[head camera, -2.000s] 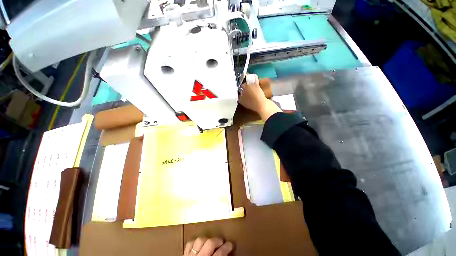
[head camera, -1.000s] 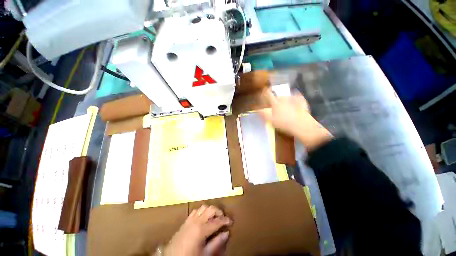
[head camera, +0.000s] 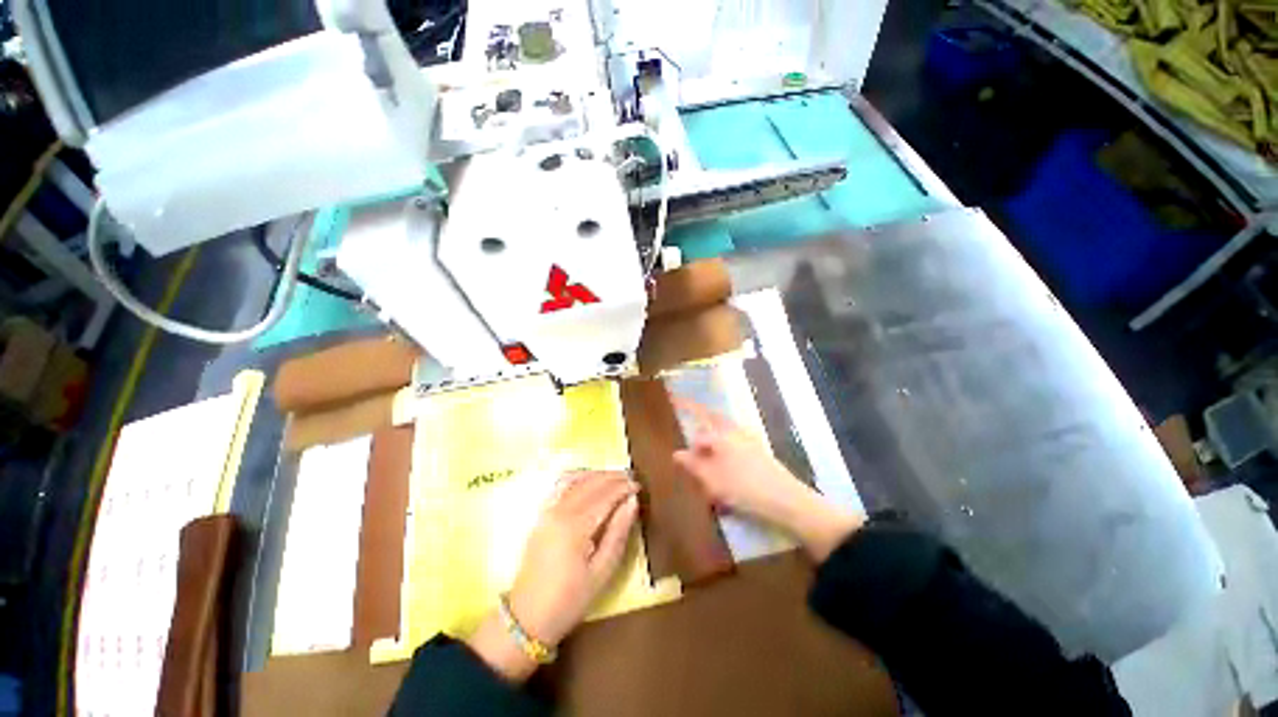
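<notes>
A yellow plate (head camera: 470, 525) lies in front of the white machine head (head camera: 547, 273). A reddish-brown strip (head camera: 676, 490) lies along its right edge, partly over the right side plate (head camera: 757, 537). Another strip (head camera: 383, 539) lies along its left edge. My left hand (head camera: 572, 546) rests on the yellow plate, fingertips at the right strip's edge. My right hand (head camera: 743, 474) is over the right side plate, fingertips at the strip's other edge; whether they pinch it is unclear. A brown panel (head camera: 701, 651) lies under the plates and spreads toward me.
A marked white sheet (head camera: 133, 560) with dark brown spare strips (head camera: 199, 602) is at left. A control screen (head camera: 182, 49) hangs above left. The rolled far part of the panel (head camera: 344, 374) lies beside the head. The metal table (head camera: 967, 420) extends right; a blue bin (head camera: 1051, 196) stands beyond.
My right hand has come back from beside the machine head to the right side plate. My left hand has moved up from the panel onto the yellow plate. A strip now covers the side plate's left part.
</notes>
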